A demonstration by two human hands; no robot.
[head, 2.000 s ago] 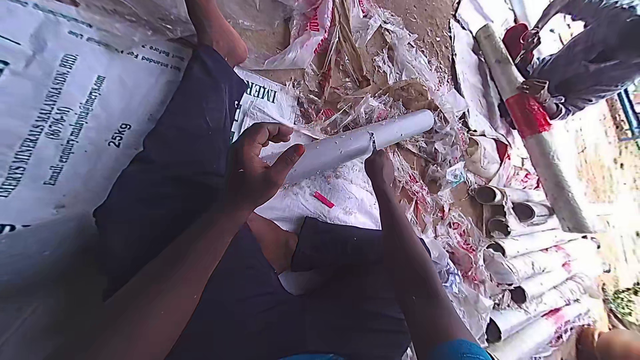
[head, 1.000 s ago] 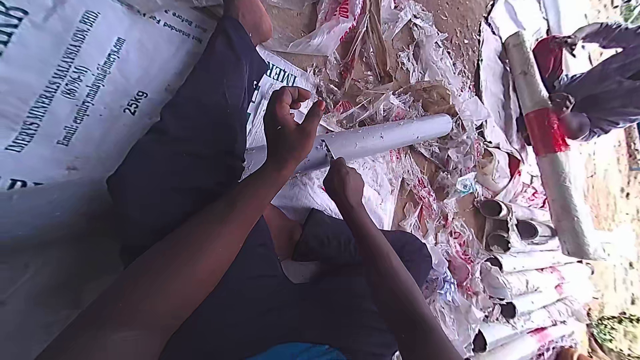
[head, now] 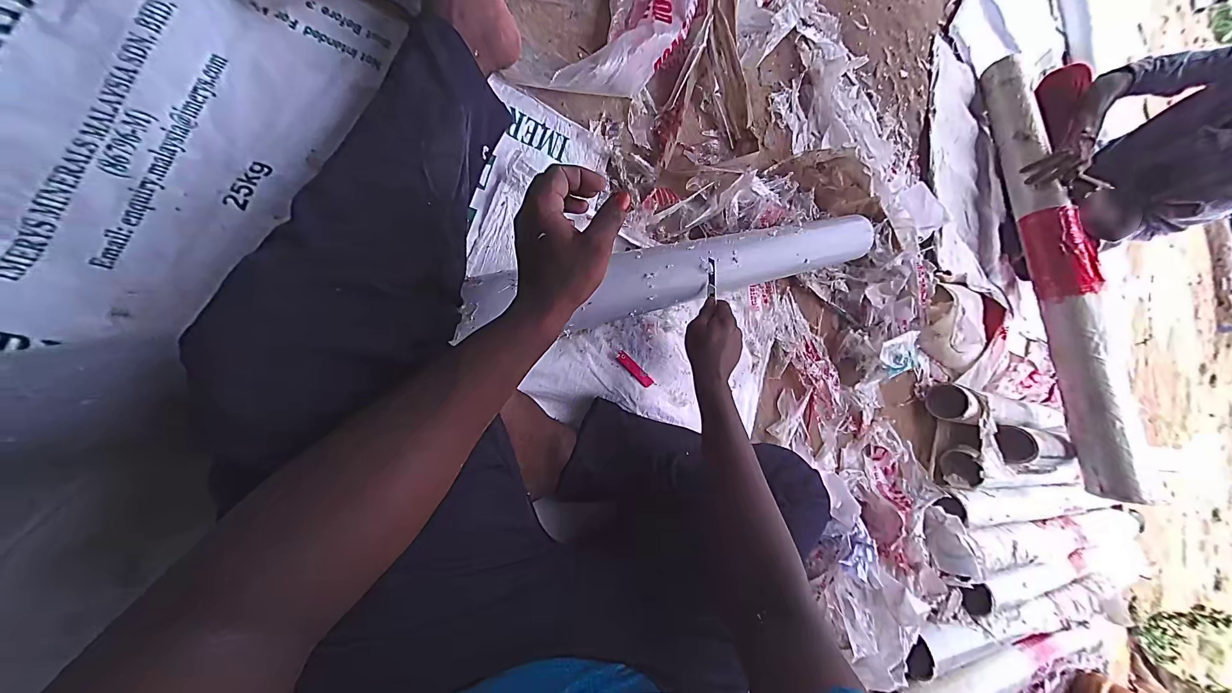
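A smooth grey pipe (head: pixel 770 252) lies slanting across the middle, its near end against my dark-trousered leg. My left hand (head: pixel 568 236) is over its near part, fingers curled, thumb apart, with nothing seen between them. My right hand (head: pixel 714 342) grips a small knife (head: pixel 711 277), whose thin blade lies over the pipe's middle. Small pale shavings cling to the pipe. Below it, a small red strip (head: pixel 635 369) lies on a white sack (head: pixel 597 385).
Printed white sacks (head: pixel 192 125) cover the upper left. Torn plastic scraps (head: pixel 837 183) litter the ground beyond the pipe. At right, several pipes (head: pixel 1049 505) lie side by side. A co-worker's hand (head: pixel 1059 168) touches a long pale pipe (head: pixel 1107 385) with a red band.
My right hand with the knife has moved along the pipe toward its far end since one second ago. The co-worker's hand now shows spread on the red-banded pipe.
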